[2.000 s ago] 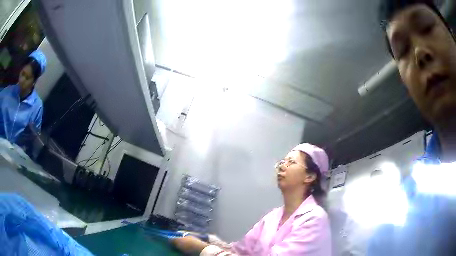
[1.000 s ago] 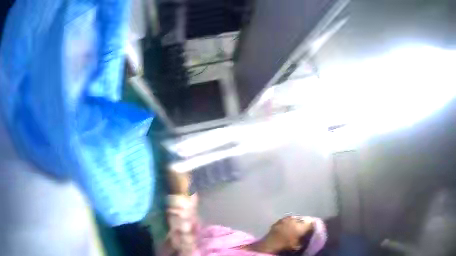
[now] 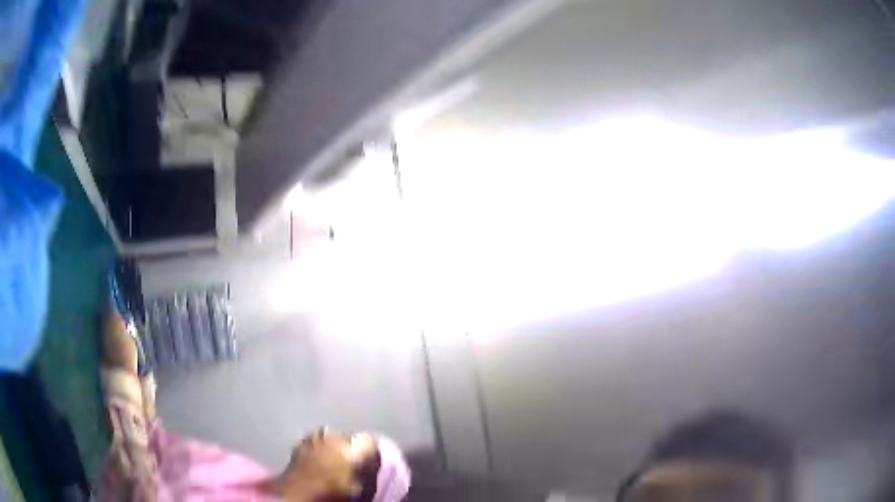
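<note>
The view is blurred and turned on its side. Neither of my hands can be made out. Crumpled blue fabric (image 3: 25, 265) fills the left edge; I cannot tell whose clothing it is. A strip of green bench top (image 3: 74, 294) runs beside it. A dark object (image 3: 44, 431) lies at the lower left, too blurred to name.
A person in pink workwear (image 3: 211, 471) is at the lower left, forearms by the bench. Part of another head (image 3: 721, 456) shows at the lower right. A dark screen-like panel (image 3: 172, 203), grey rack (image 3: 191, 326) and large grey beam (image 3: 343, 88) lie beyond. Bright light glares overhead.
The camera has rolled onto its side. Since the last frame, the scene has shifted left, the blue fabric fills less of the picture, and a dark-haired head shows at the lower right.
</note>
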